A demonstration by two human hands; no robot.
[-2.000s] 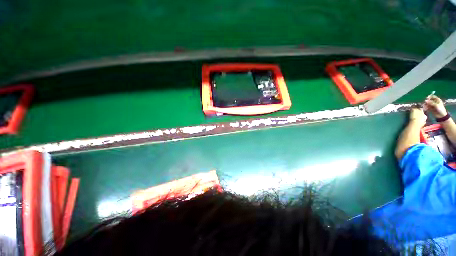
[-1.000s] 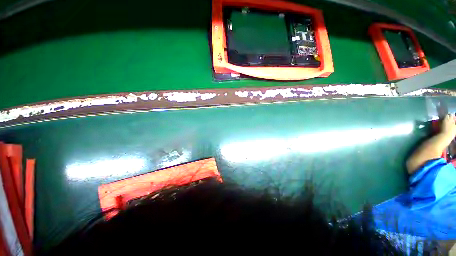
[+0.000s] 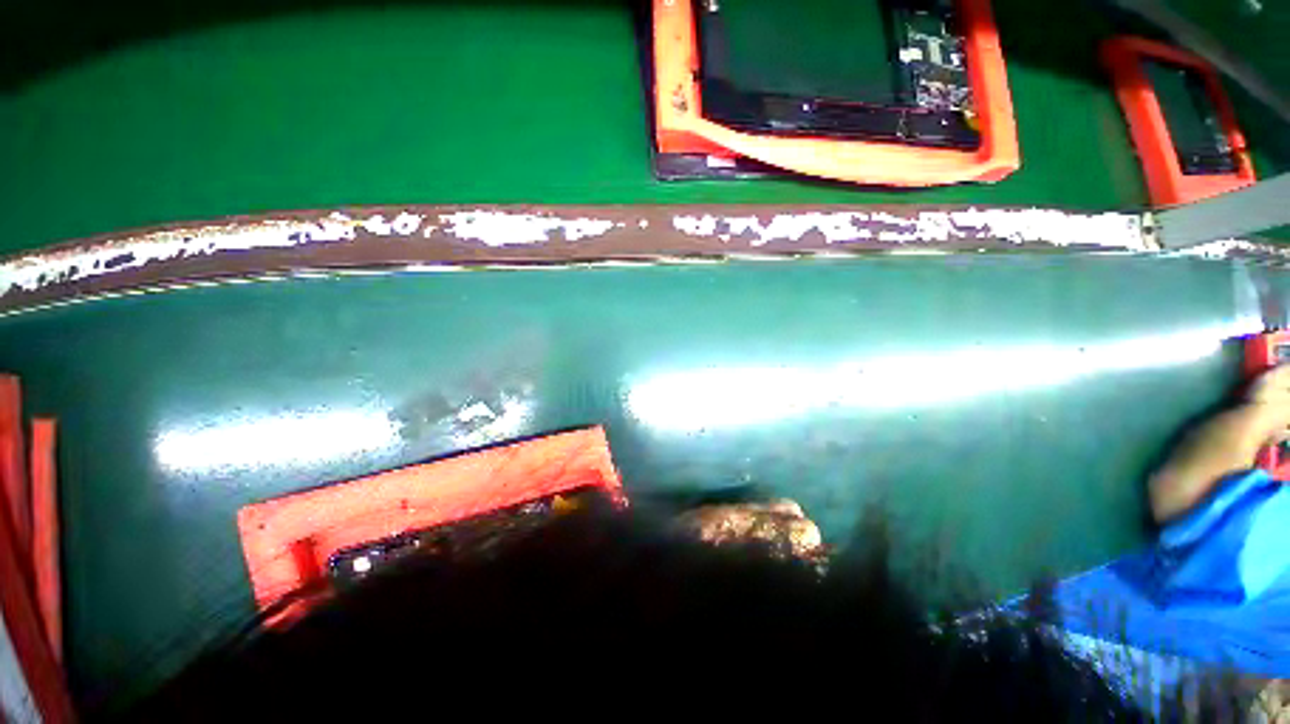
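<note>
A red-orange holding frame (image 3: 432,474) lies on the dark-green bench at bottom centre-left, slightly tilted. Dark electronics of a tablet unit (image 3: 365,562) show inside its upper edge; the rest is hidden by the dark hair of my head. A small part of a hand, apparently my right hand (image 3: 761,525), shows just right of the frame, above the hair. Its fingers and anything in it are hidden. My left hand is not in view.
Open tablets in red frames lie on the green belt at top centre (image 3: 849,156) and top right (image 3: 1186,181). A brown rail (image 3: 566,238) with chipped white paint divides belt from bench. Upright red frames (image 3: 43,523) stand at left. A neighbour's blue sleeve (image 3: 1217,566) and hand are at right.
The view has shifted, and the belt tablets now sit higher and farther right. Part of a hand has appeared beside the bench frame, and more of that frame's tablet shows.
</note>
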